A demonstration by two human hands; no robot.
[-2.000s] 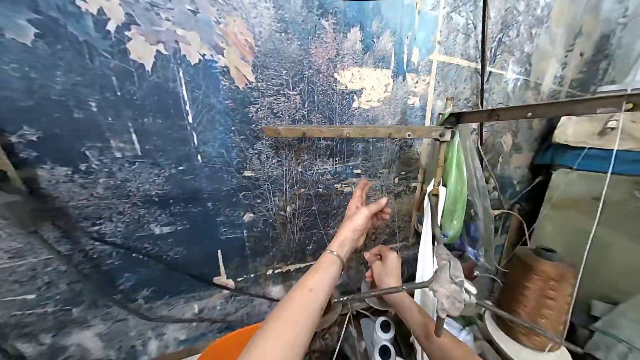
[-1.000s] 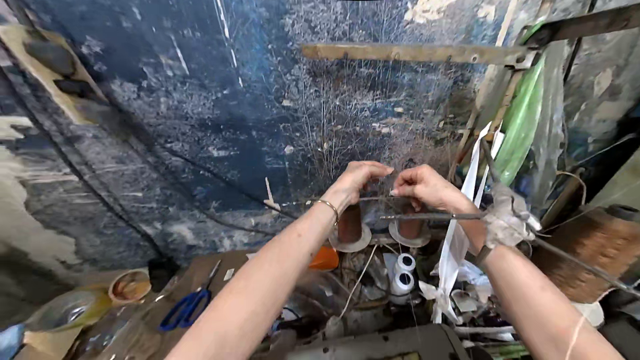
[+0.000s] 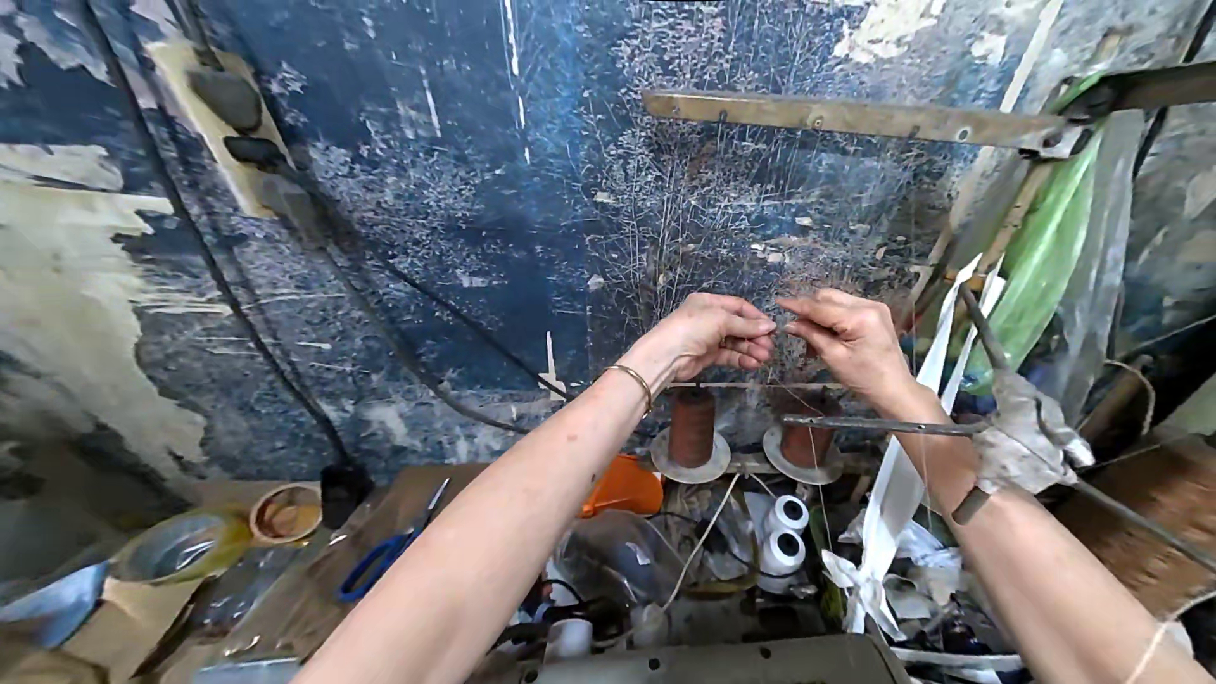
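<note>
My left hand (image 3: 727, 332), with a thin bracelet at its wrist, has thumb and index finger pinched together. My right hand (image 3: 841, 332) faces it, its thumb and index fingertips close to the left fingertips. A fine thread (image 3: 815, 475) hangs below the right hand; whether its end lies in the fingers is too small to tell. Beneath the hands stand two brown thread spools (image 3: 692, 429) (image 3: 806, 442) on round pale discs. A metal rod (image 3: 883, 427) crosses in front of my right wrist, with grey-white wrapping (image 3: 1028, 442) around its joint.
A wooden bar (image 3: 855, 119) juts out above the hands. Green plastic (image 3: 1050, 256) and white strips (image 3: 893, 494) hang at right, near a large brown thread cone (image 3: 1140, 522). Blue-handled scissors (image 3: 380, 560), tape rolls (image 3: 180, 546), white spools (image 3: 787, 549) and a machine's casing (image 3: 722, 662) lie below.
Both hands have come together with fingertips nearly meeting; two seconds ago the left hand was raised above the right with its fingers spread. The view has tilted down and left.
</note>
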